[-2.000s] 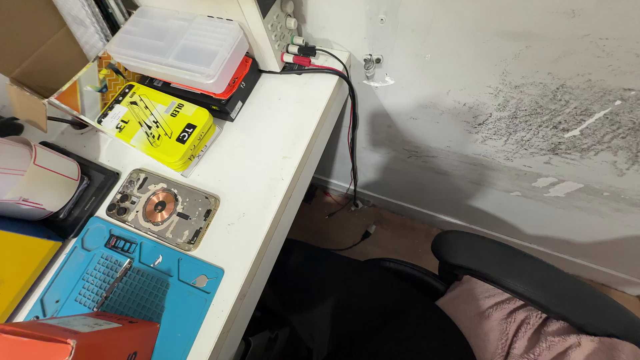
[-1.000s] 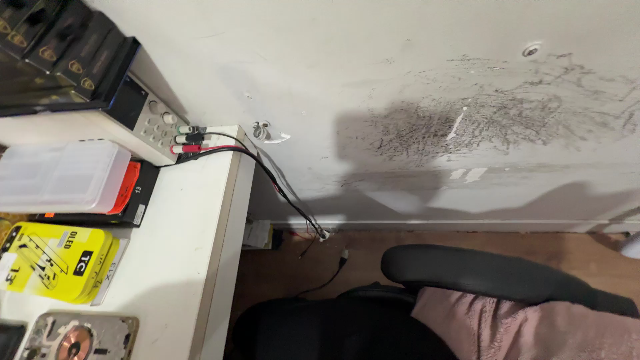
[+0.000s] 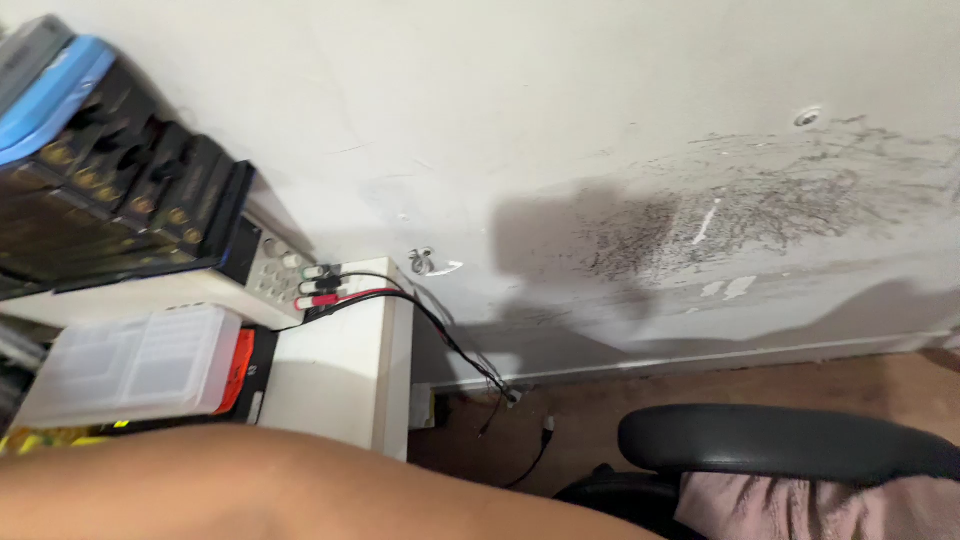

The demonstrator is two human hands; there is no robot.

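Neither of my hands shows in the head view. A bare forearm crosses the bottom edge, over the near part of the white desk (image 3: pixel 330 375); its hand is out of frame, so what it holds or touches is hidden. Just beyond the arm, a clear plastic compartment case (image 3: pixel 142 367) lies on a red and black box (image 3: pixel 238 371). Behind it stands a white bench power supply (image 3: pixel 277 277) with knobs, and red and black leads (image 3: pixel 427 319) run from its plugs over the desk's edge.
Black boxes (image 3: pixel 150 180) are stacked on the power supply, with a blue case (image 3: pixel 56 97) on top. A black chair armrest (image 3: pixel 780 442) and pink cloth (image 3: pixel 810 502) are at lower right. A loose cable (image 3: pixel 541 450) lies on the floor by the scuffed wall (image 3: pixel 660 225).
A bare forearm has come into view along the bottom. The view has swung far toward the wall, and the phone and blue mat seen earlier are out of sight.
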